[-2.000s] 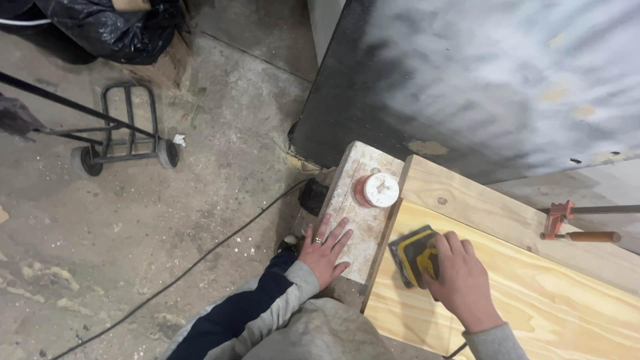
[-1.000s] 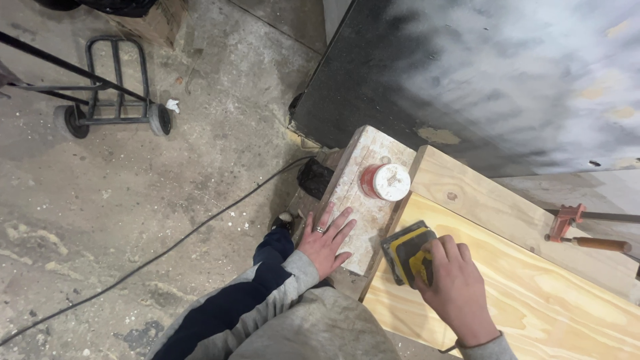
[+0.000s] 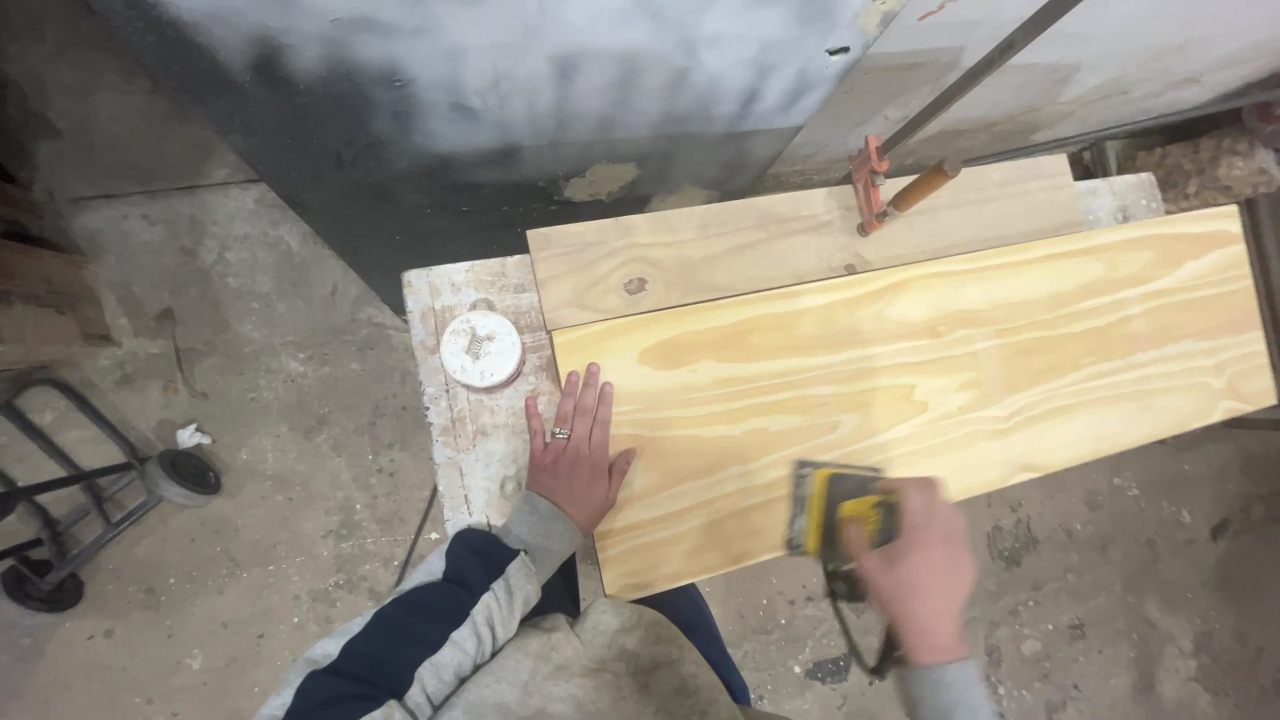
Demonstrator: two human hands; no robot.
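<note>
A wide pine board [image 3: 900, 370] with wavy grain lies across the workbench. My left hand [image 3: 580, 450], wearing a ring, rests flat with fingers spread on the board's left end and holds nothing. In my right hand [image 3: 915, 560] is a yellow and black electric sander [image 3: 835, 510], its pad over the board's near edge; hand and tool are slightly blurred. Its cord hangs below. On the paint-spattered bench top [image 3: 465, 440], left of the board, stands a round tub with a white lid [image 3: 481, 349].
Behind the pine board lies a narrower plank [image 3: 700, 260], with a bar clamp [image 3: 870, 185] with a wooden handle on it. A large painted panel [image 3: 480, 120] stands beyond. A hand truck [image 3: 90, 500] is on the concrete floor at left.
My left hand has moved from the bench top onto the board's end. The sander in my right hand has moved right, along the board's near edge. The view has turned to the right.
</note>
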